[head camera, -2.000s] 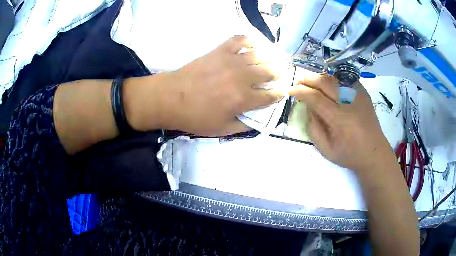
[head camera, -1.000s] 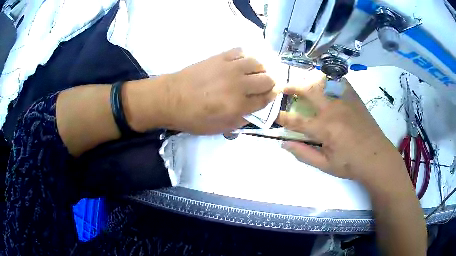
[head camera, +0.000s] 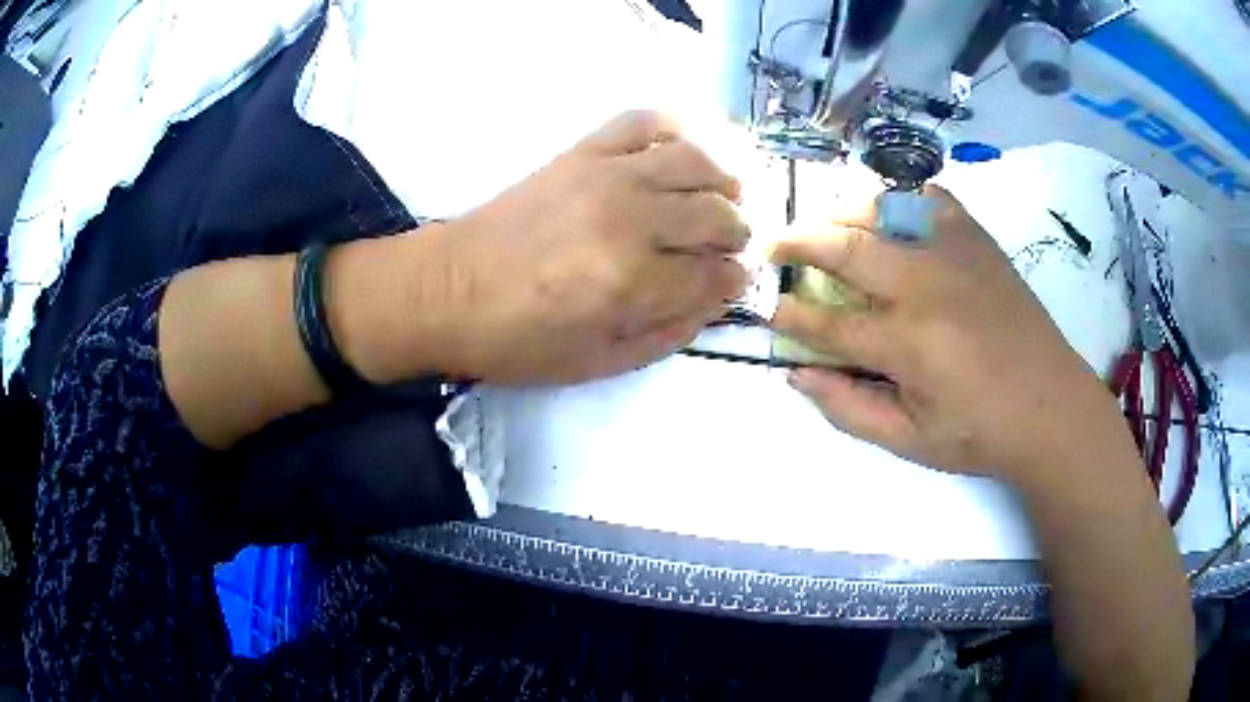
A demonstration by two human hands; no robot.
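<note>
My left hand [head camera: 590, 261], with a dark band at the wrist, has its fingers curled on the white padded cloth [head camera: 507, 96] just left of the needle area. The fingertips are washed out by the lamp's glare. My right hand [head camera: 932, 329] lies right of the needle area, fingers bent over a small edge of the work and the machine bed. Whether it grips the cloth is hidden by glare. The sewing machine [head camera: 1158, 130] has its presser foot area between both hands. Dark shell fabric [head camera: 233, 178] lies under and beside my left forearm.
Red-handled scissors [head camera: 1160, 425] lie on the table at the right, beside a thin dark tool. Thread bits [head camera: 1062, 236] lie near them. A measuring strip [head camera: 713, 583] follows the table's front edge. A blue crate [head camera: 265, 597] shows below at the left.
The small white corner of cloth that showed between my hands is now mostly hidden under my left fingers. My right hand shifted slightly, its thumb now apart below. The view moved a little.
</note>
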